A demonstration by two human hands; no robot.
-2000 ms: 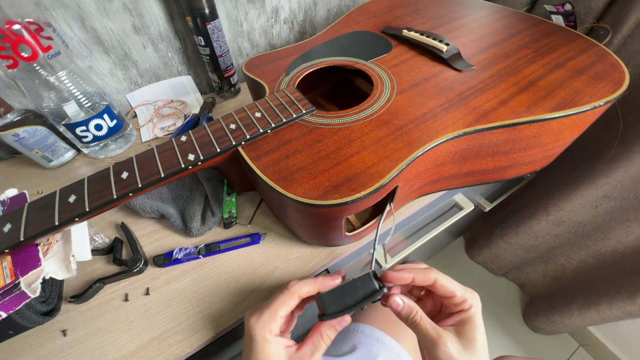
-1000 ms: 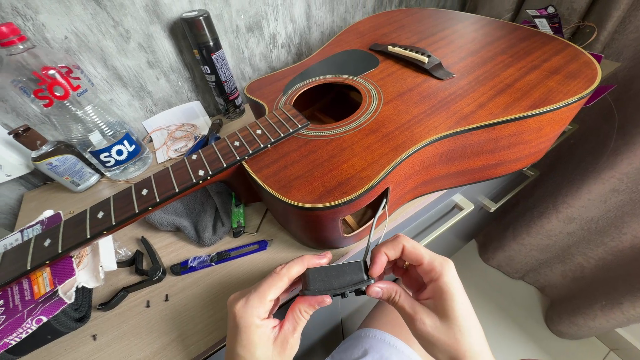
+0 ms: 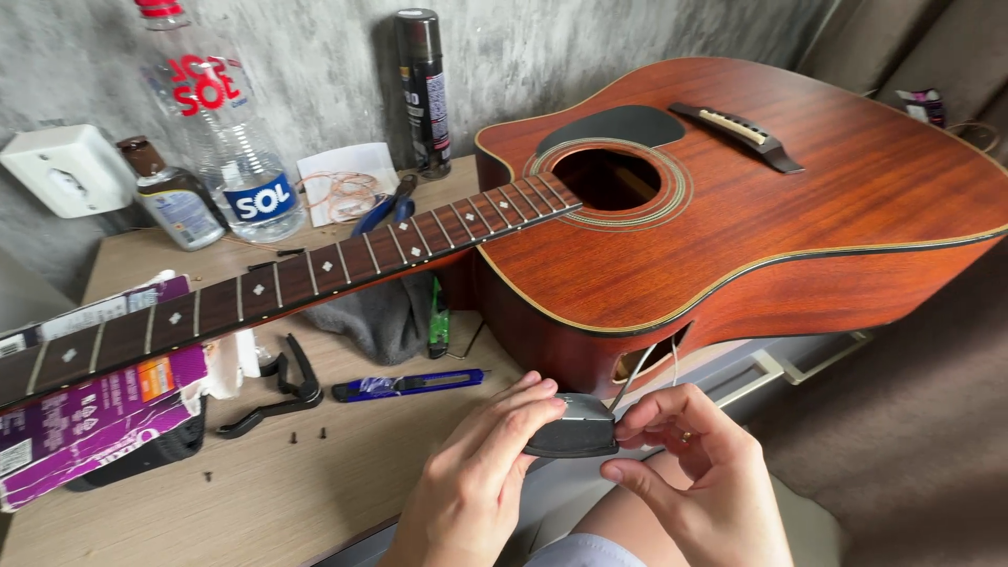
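An acoustic guitar with a reddish-brown body (image 3: pixel 756 213) lies face up, without strings, its fretted neck (image 3: pixel 315 272) reaching left. Thin wires (image 3: pixel 632 378) run from a rectangular opening (image 3: pixel 650 358) in its side to a small black electronics unit (image 3: pixel 573 435). My left hand (image 3: pixel 480 465) grips that unit from the left, fingers on top and thumb beneath. At the unit's right end, my right hand (image 3: pixel 701 465) has its fingers bent beside the wires; whether the fingertips hold a wire is hard to tell.
On the wooden desktop (image 3: pixel 315 488) are a blue utility knife (image 3: pixel 409 383), a black capo (image 3: pixel 287 394), small screws (image 3: pixel 294 438), a green cutter (image 3: pixel 439 319), a grey cloth (image 3: pixel 378 315) and a torn purple box (image 3: pixel 118 417). A plastic bottle (image 3: pixel 256 193) and spray can (image 3: pixel 425 94) stand behind the neck. Drawer handles (image 3: pixel 752 378) project below.
The black unit has been turned in my left hand, whose fingers now lie over its top. My right thumb has moved away from the unit. The view has shifted.
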